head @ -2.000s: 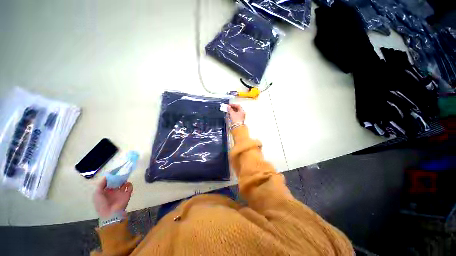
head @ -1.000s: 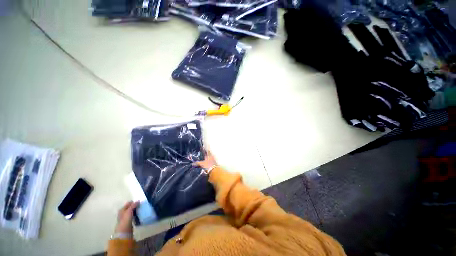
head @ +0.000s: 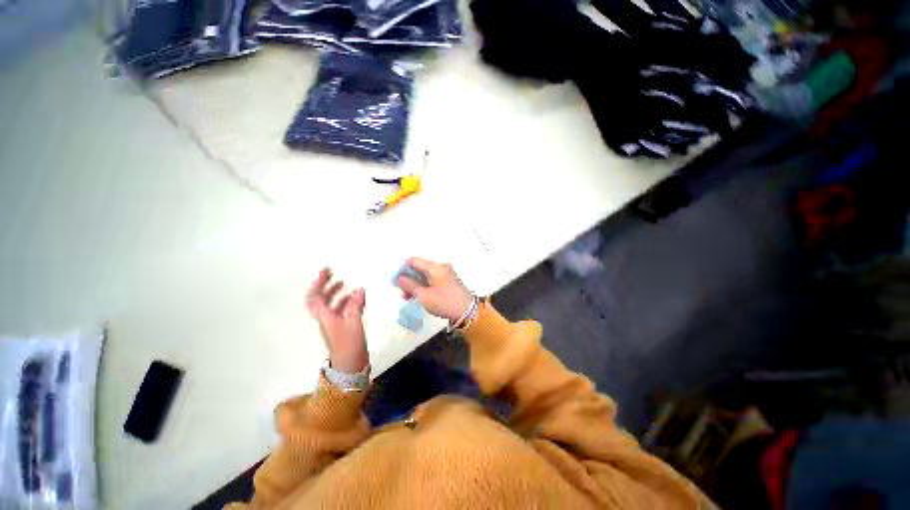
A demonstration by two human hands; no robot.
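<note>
My right hand (head: 437,290) holds a light blue sticker strip (head: 410,315) near the table's front edge; part of it shows between the fingers and part hangs below them. My left hand (head: 340,317) is raised just left of it, fingers apart, with nothing seen in it. Thread snips (head: 402,189) with a yellow handle lie on the table beyond the hands. A packed pair of dark trousers (head: 351,110) in shiny clear plastic lies behind the snips.
A black mobile phone (head: 154,401) lies at left beside stacked printed poly bags (head: 50,418). More packed trousers (head: 185,35) lie at the far side. Unpacked black trousers (head: 639,75) are heaped far right. The table (head: 229,259) ends diagonally at right.
The packed trousers that lay under my right hand are gone from in front of me. The blue strip has passed from my left hand to my right. The view has shifted.
</note>
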